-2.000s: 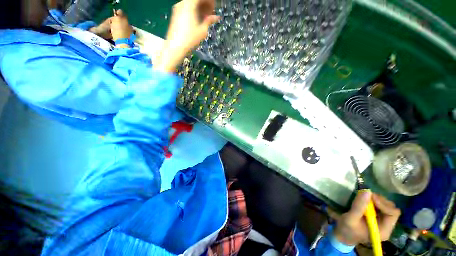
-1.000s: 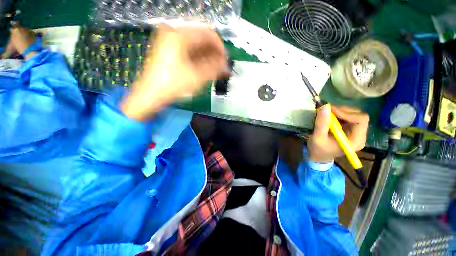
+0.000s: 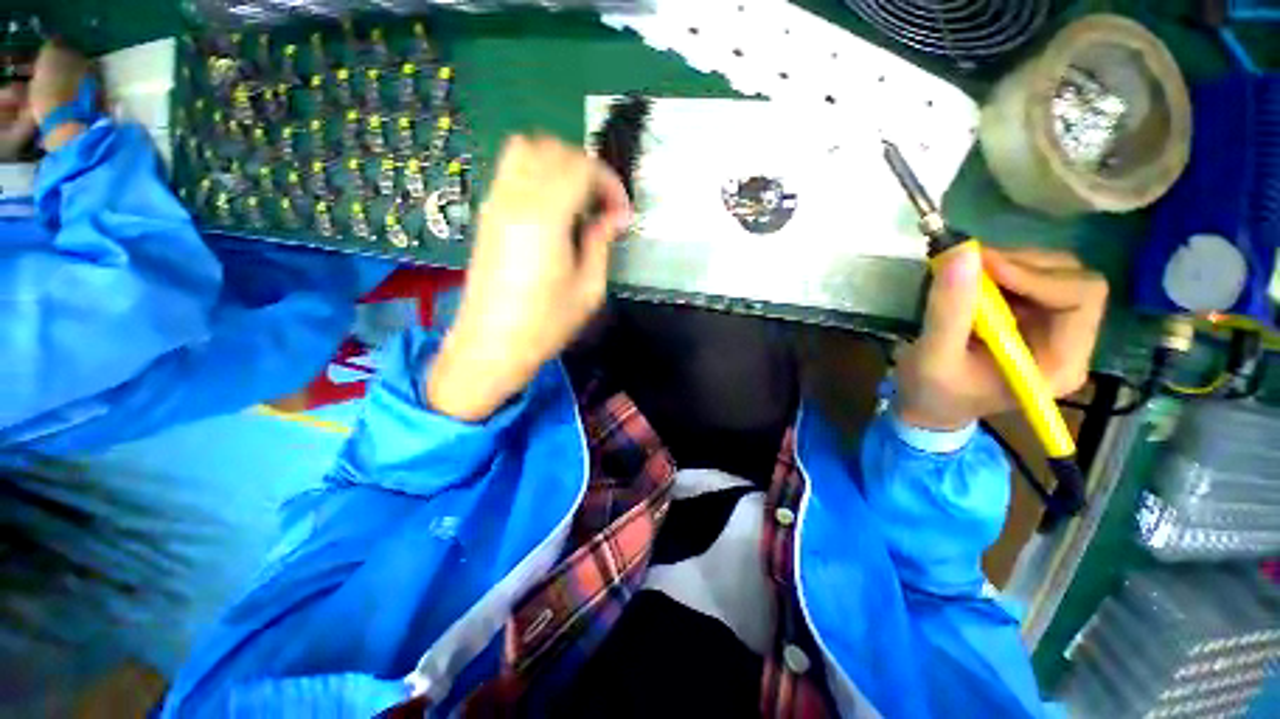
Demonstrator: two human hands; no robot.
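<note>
The round dark disc with silvery spots [image 3: 760, 204] lies on the pale work plate [image 3: 842, 260]. A dense strip of short black pieces [image 3: 622, 136] lies at the plate's left end. My left hand [image 3: 541, 253] is beside this strip, fingers bent together; whether it holds a piece cannot be told. My right hand [image 3: 990, 330] holds the yellow soldering iron [image 3: 1014, 351] like a pen. Its metal tip is over the plate's right part, away from the disc.
Small yellow-dotted assemblies [image 3: 337, 134] stand in rows at left. Behind are a perforated white strip [image 3: 828, 77] and fan guard [image 3: 955, 17]. A beige pot [image 3: 1158, 127], blue station [image 3: 1221, 211] and stacked trays [image 3: 1193, 653] are at right. Another person's hand [image 3: 59, 91] is far left.
My left hand has come from the upper left to the black strip, lower than a second ago. My right hand still holds the iron. The view has turned, and the assemblies show more clearly.
</note>
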